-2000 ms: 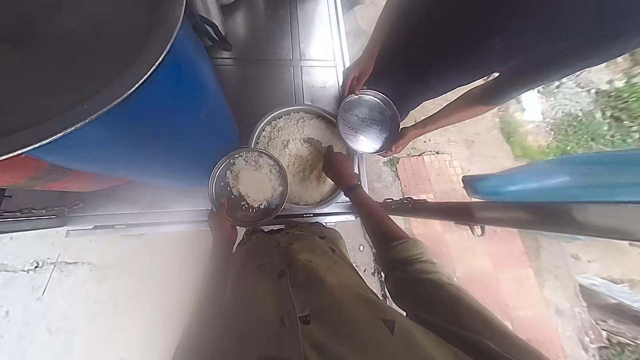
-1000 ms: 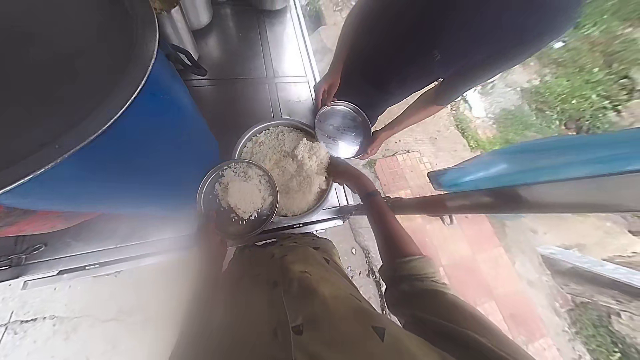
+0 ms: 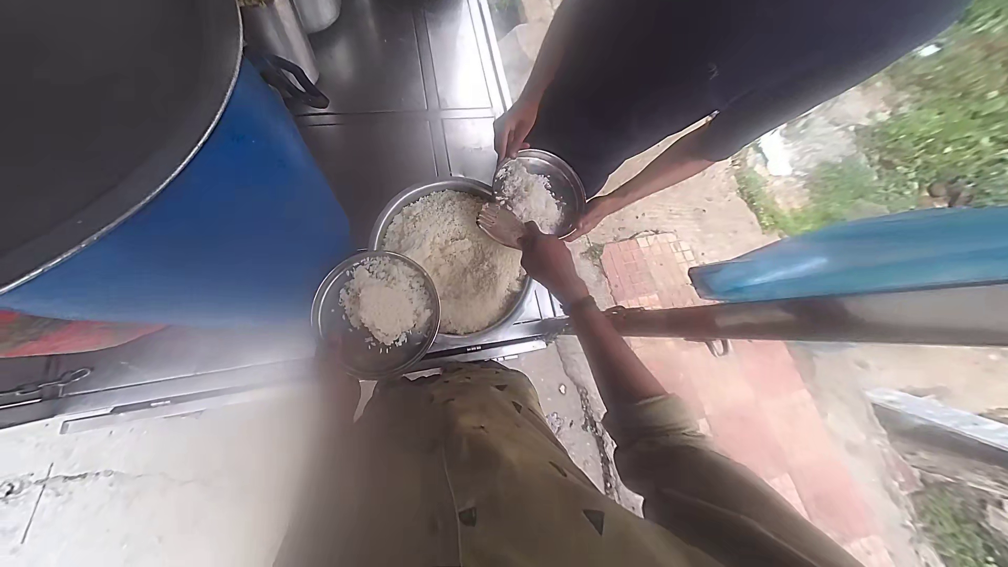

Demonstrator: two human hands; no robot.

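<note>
A wide metal basin (image 3: pixel 386 216) full of cooked white rice (image 3: pixel 457 260) stands on the metal surface before me. My left hand (image 3: pixel 342 362), partly blurred, holds a round metal plate (image 3: pixel 327 315) with a mound of rice, overlapping the basin's near left edge. My right hand (image 3: pixel 551 260) grips a flat serving spoon (image 3: pixel 502 226), whose blade lies at the edge of a second metal plate (image 3: pixel 575 193). Rice lies on that plate too. Another person's two hands hold it at the basin's far right rim, one hand (image 3: pixel 516 126) on its left side and one (image 3: pixel 592 216) on its right.
A large blue drum (image 3: pixel 268 213) with a wide dark pan (image 3: pixel 102 102) over it fills the left. Metal containers (image 3: pixel 279 39) stand behind. A metal bar (image 3: pixel 756 321) and a blue panel (image 3: pixel 850 256) extend right, above paving (image 3: pixel 732 394).
My right hand has moved from the rice in the basin to the other person's plate with the spoon. That plate held no visible rice before; now a heap lies on it.
</note>
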